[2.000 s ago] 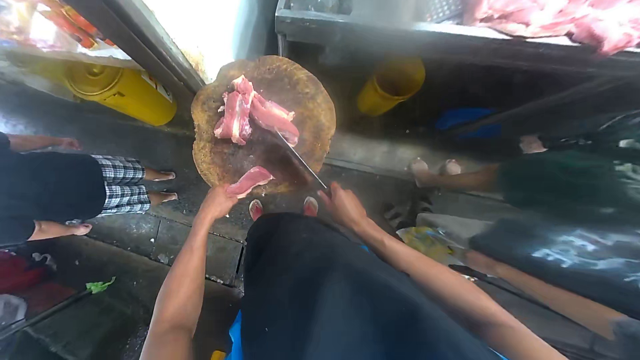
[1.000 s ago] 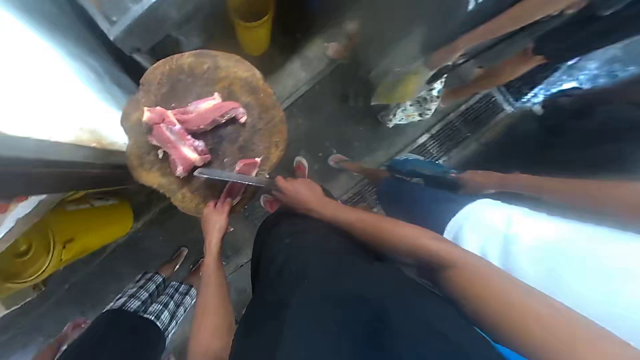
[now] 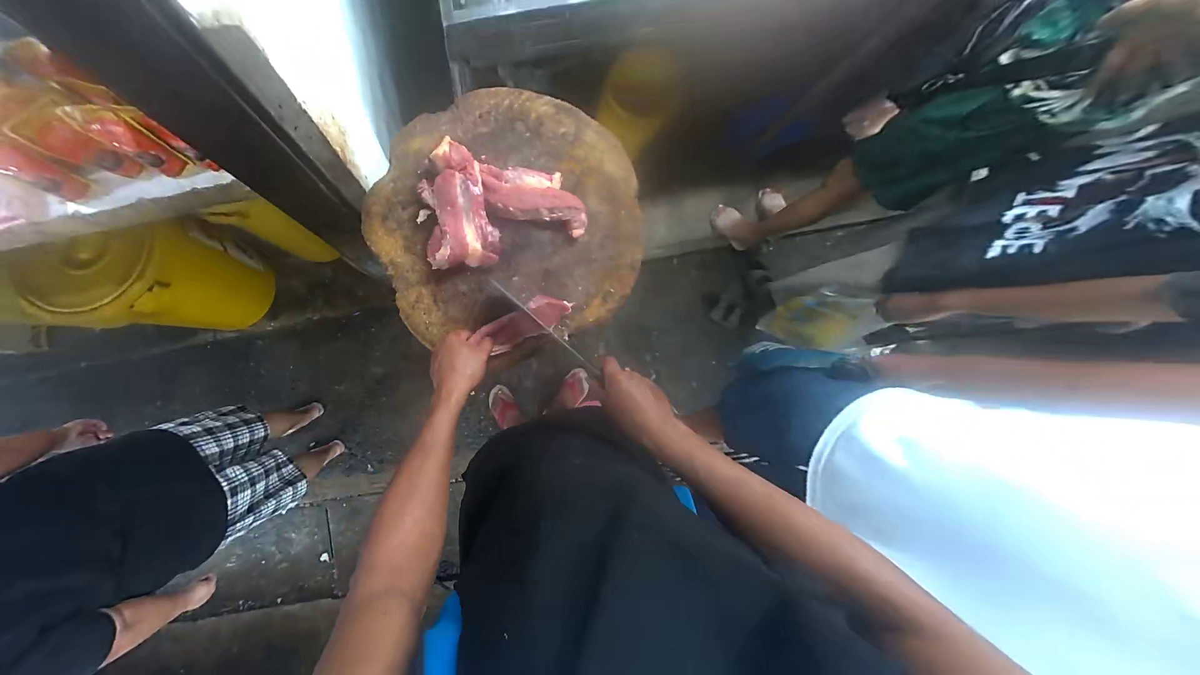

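A round wooden chopping block (image 3: 600, 281) stands in front of me. Near its edge, my left hand (image 3: 459, 364) grips the left end of a strip of raw meat (image 3: 517, 324). My right hand (image 3: 636, 398) is closed around the handle of a knife (image 3: 553, 336), which the fingers hide. The thin blade slants up and left across the strip; whether it is cutting in, I cannot tell. Farther back on the block lie larger pieces of raw meat, one upright in view (image 3: 459, 211) and one lying crosswise (image 3: 534, 200), touching each other.
A yellow lidded bin (image 3: 187, 281) stands at the left below a shelf of packaged goods (image 3: 94, 131). Behind the block is a yellow bucket (image 3: 642, 94). One person (image 3: 112, 506) is at the left; at the right are a person in white (image 3: 1012, 525) and another in dark clothes (image 3: 1059, 216).
The view has swung over and back. The knife blade, lying crosswise over the strip a second ago, now points up and left. The person in white at the right was not in view two seconds ago.
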